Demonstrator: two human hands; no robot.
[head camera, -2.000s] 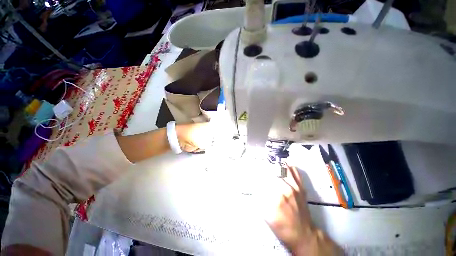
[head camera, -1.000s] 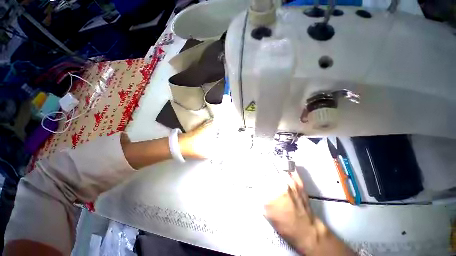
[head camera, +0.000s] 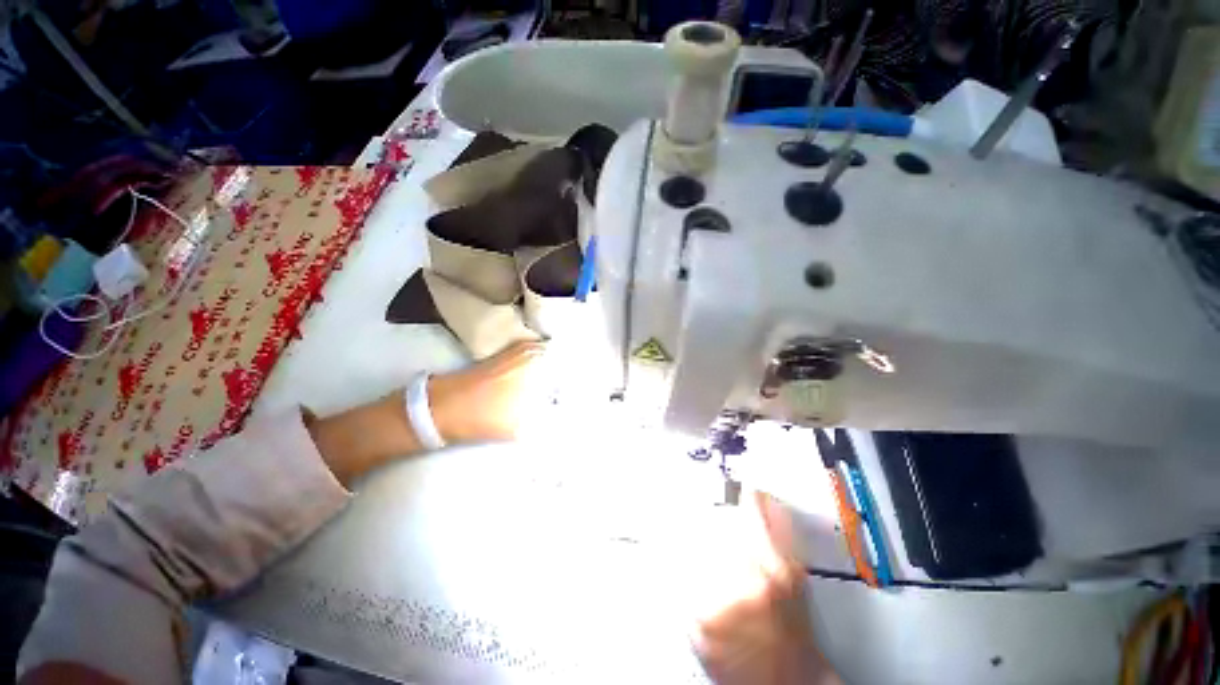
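The white sewing machine head spans the right half of the view, with its presser foot in strong glare. My left hand, with a white band at the wrist, lies on the table left of the needle, its fingers washed out by the lamp. My right hand is in front of the presser foot, one finger pointing up toward it; its palm side is blurred. Any fabric under the hands is lost in the glare. Sewn brown-beige pieces curl in loops behind my left hand.
Orange and blue slim tools lie right of the needle, beside a black flat rectangle. A printed sheet with a white charger lies left. Yellow-red loops show at the far right edge.
The view has shifted, showing more of the machine's top. My right hand sits lower and slightly farther from the presser foot. My left hand stays left of the needle.
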